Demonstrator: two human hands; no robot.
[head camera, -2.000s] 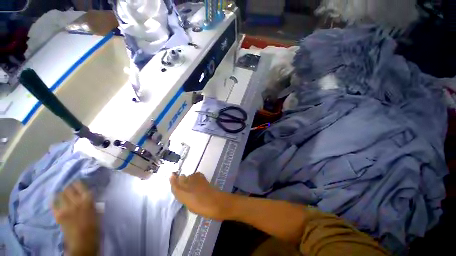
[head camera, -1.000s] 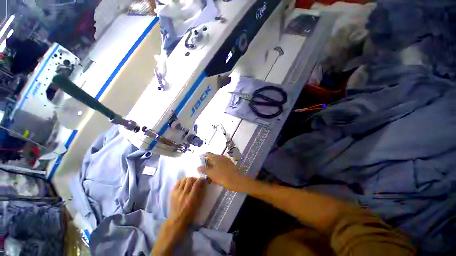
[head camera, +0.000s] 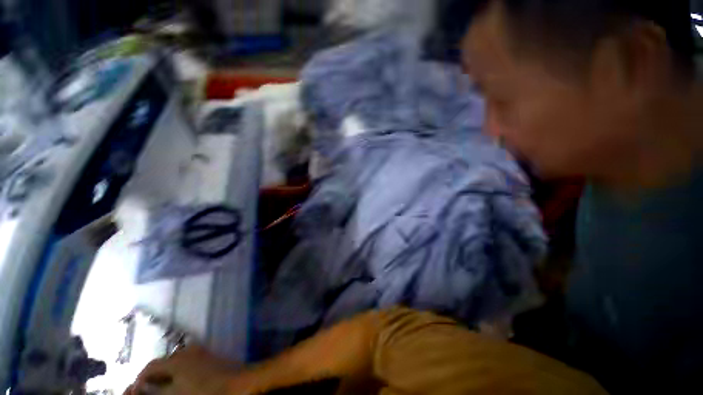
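Note:
The view is blurred. The white sewing machine with its dark panel stands at the left, cut off by the edge. My right hand is low at the bottom left, on the lit machine bed by small metal parts. Its fingers are partly cut off, and I cannot tell whether they hold cloth. My left hand is out of the picture. Black-handled scissors lie on a pale blue-grey fabric scrap on the bed. The needle area and the garment under it cannot be made out.
A large blue-grey garment heap stands to the right, beyond the table edge. Another person is close at the right, in a dark top. White cloth and something red lie behind the table.
The view has swung right, so the machine now sits at the left edge. My left hand has left the picture, and another person has come into view at the right.

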